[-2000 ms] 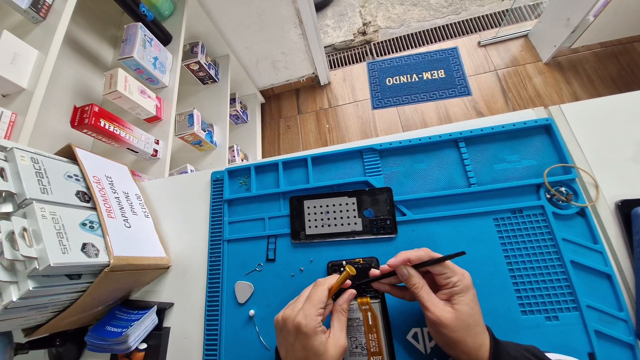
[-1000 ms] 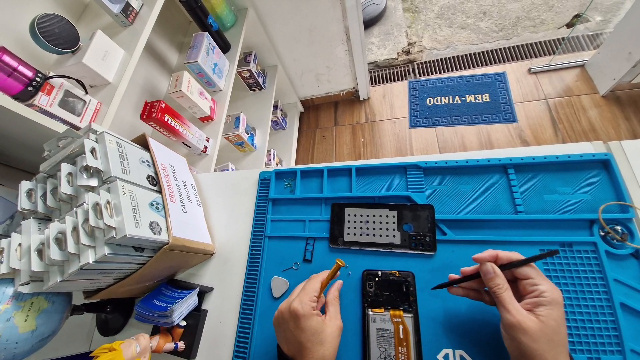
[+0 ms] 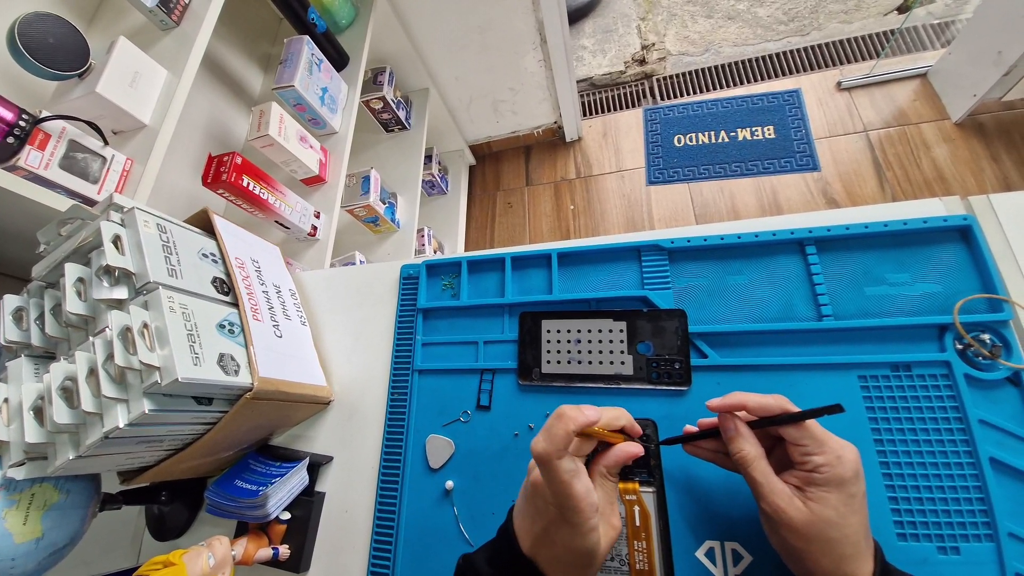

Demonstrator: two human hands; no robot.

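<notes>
My left hand (image 3: 572, 484) pinches a small yellow-handled screwdriver (image 3: 608, 434) over the top of an opened smartphone (image 3: 662, 512), whose battery and orange flex cable show. My right hand (image 3: 788, 480) holds a black spudger (image 3: 760, 422) like a pen. Its tip points left, close to the screwdriver's end; whether they touch cannot be told. Above the phone lies its detached back cover (image 3: 604, 350), inner side up. Left of my hands, on the blue silicone repair mat (image 3: 720, 336), are a grey opening pick (image 3: 439, 451), a SIM ejector pin (image 3: 458, 418), a small black frame (image 3: 486, 390) and tiny screws.
A cardboard box of phone-case packs (image 3: 292, 380) stands left of the mat, near a stack of blue cards (image 3: 256, 484) and a globe (image 3: 48, 512). Shelves with boxed goods rise at upper left. A wire ring (image 3: 988, 298) lies at the mat's right edge.
My hands were apart one second ago, on either side of the phone. Now they are close together over its top end, with the screwdriver lying flatter and the spudger's tip beside it.
</notes>
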